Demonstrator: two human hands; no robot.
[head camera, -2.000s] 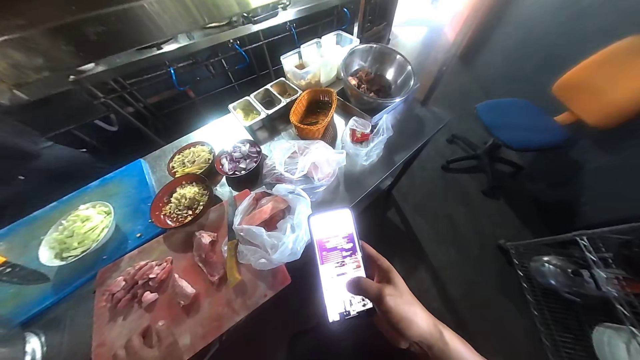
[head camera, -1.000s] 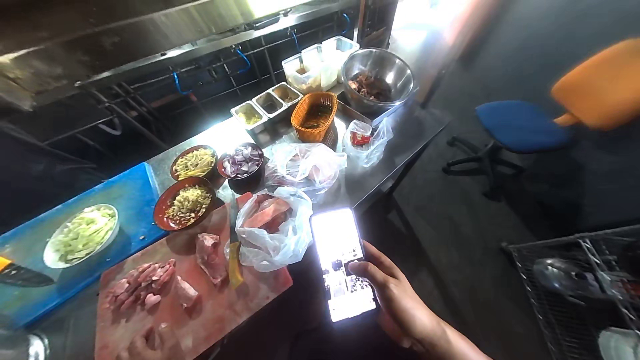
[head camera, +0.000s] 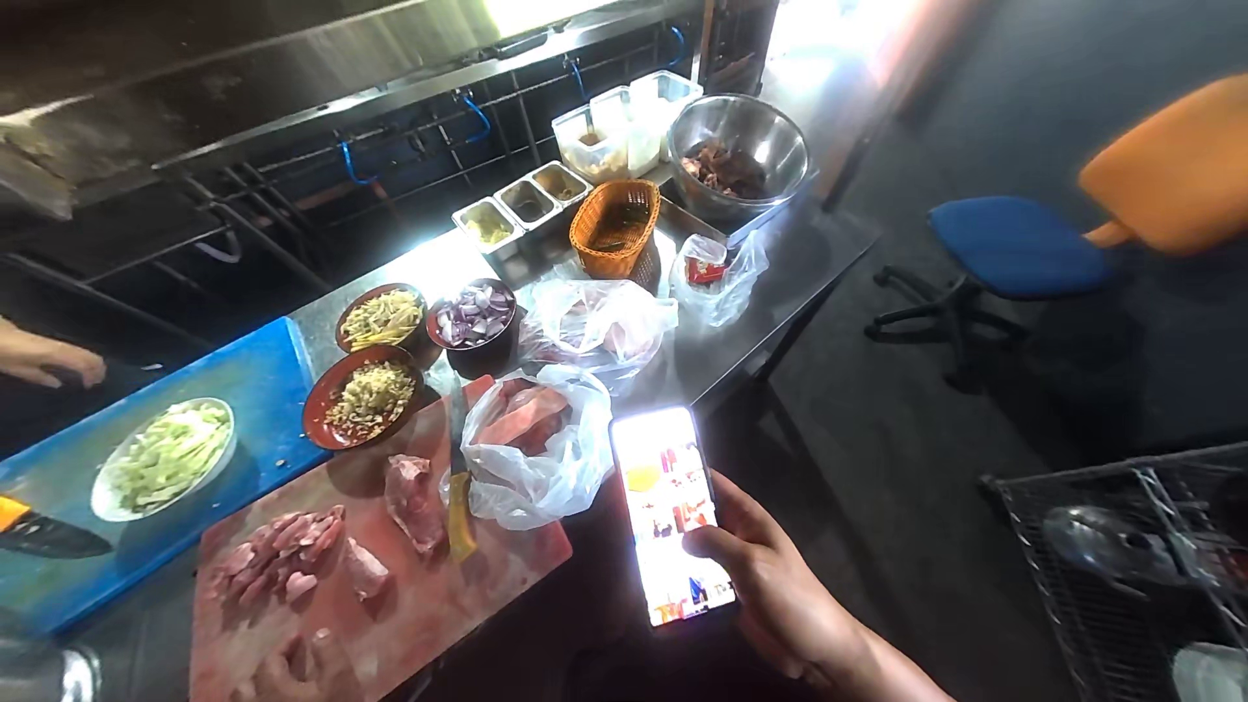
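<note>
My right hand (head camera: 770, 575) holds a smartphone (head camera: 673, 517) upright with its screen lit, the thumb over the glass. At the bottom left, my left hand (head camera: 302, 671) rests on a red cutting board (head camera: 487, 595), fingers apart, partly cut off by the frame edge. Just above it lie cut pieces of raw meat (head camera: 283, 556), with a larger raw chunk (head camera: 414, 502) to their right. A yellow-handled knife (head camera: 460, 507) lies beside an open plastic bag (head camera: 546, 487) with more raw meat.
A blue board (head camera: 263, 390) bears a bowl of sliced greens (head camera: 166, 458) and another knife (head camera: 49, 531). Bowls of chopped onion (head camera: 473, 314) and minced garlic (head camera: 370, 400), an orange basket (head camera: 614, 229) and a steel bowl (head camera: 739, 161) stand behind. Another person's hand (head camera: 49, 359) is at left.
The picture on the phone's screen has changed. Another person's hand has come into view at the left edge. My two hands stay in nearly the same places.
</note>
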